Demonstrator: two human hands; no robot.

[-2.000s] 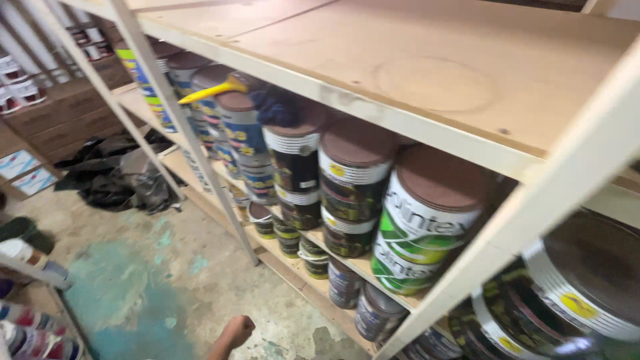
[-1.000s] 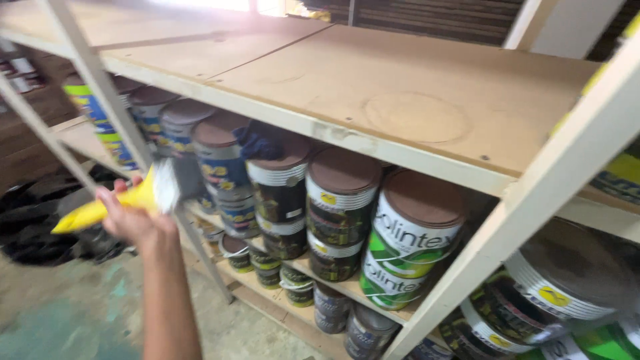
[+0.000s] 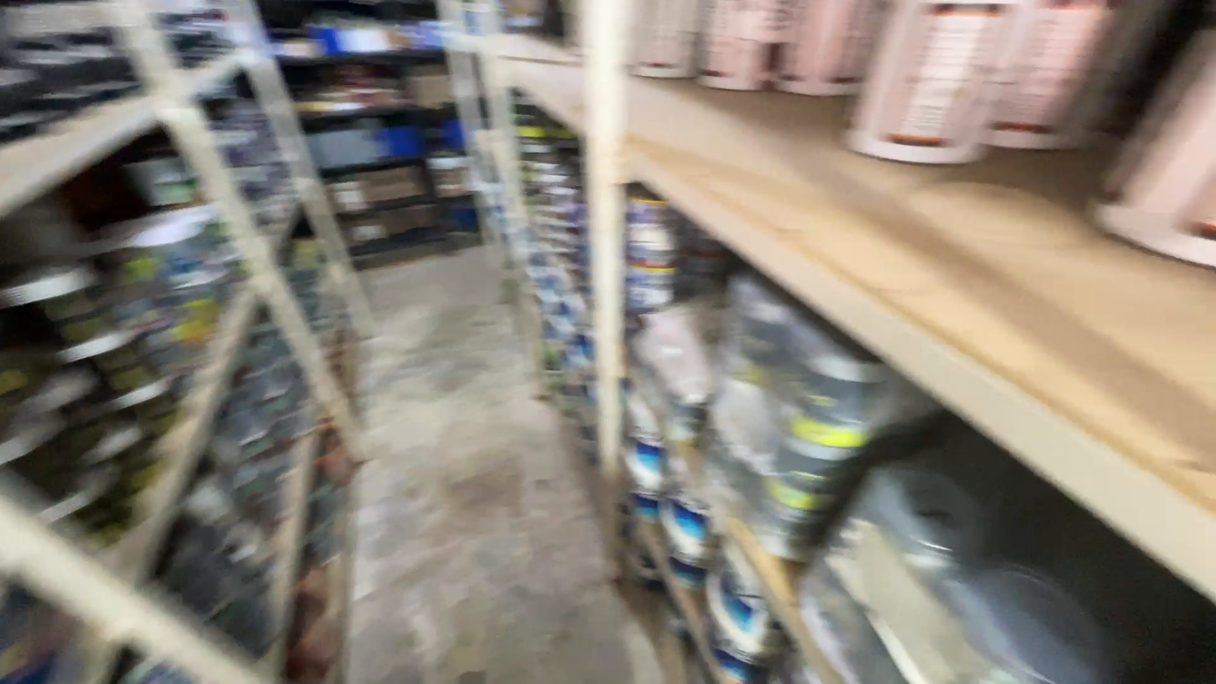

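Neither my left hand nor my right hand is in the frame of now, and the yellow-handled paintbrush is out of view too. On the right, several pale pink cylindrical containers (image 3: 926, 85) stand upright on a wooden shelf board (image 3: 836, 228). Under that board, on lower shelves, are clear containers with yellow bands (image 3: 826, 432) and white and blue cans (image 3: 736, 598). The picture is blurred, so small details cannot be told.
A concrete-floored aisle (image 3: 465, 475) runs between two shelf racks. A white upright post (image 3: 608, 285) stands at the right rack. The left rack's slanting-looking frame (image 3: 256, 247) holds many cans (image 3: 95, 351). At the far end, dark shelves (image 3: 380, 142) carry boxes.
The view has swung from the paint-can shelf to an aisle between racks. One second ago a hand held up a yellow-handled brush; hand and brush are now out of view.
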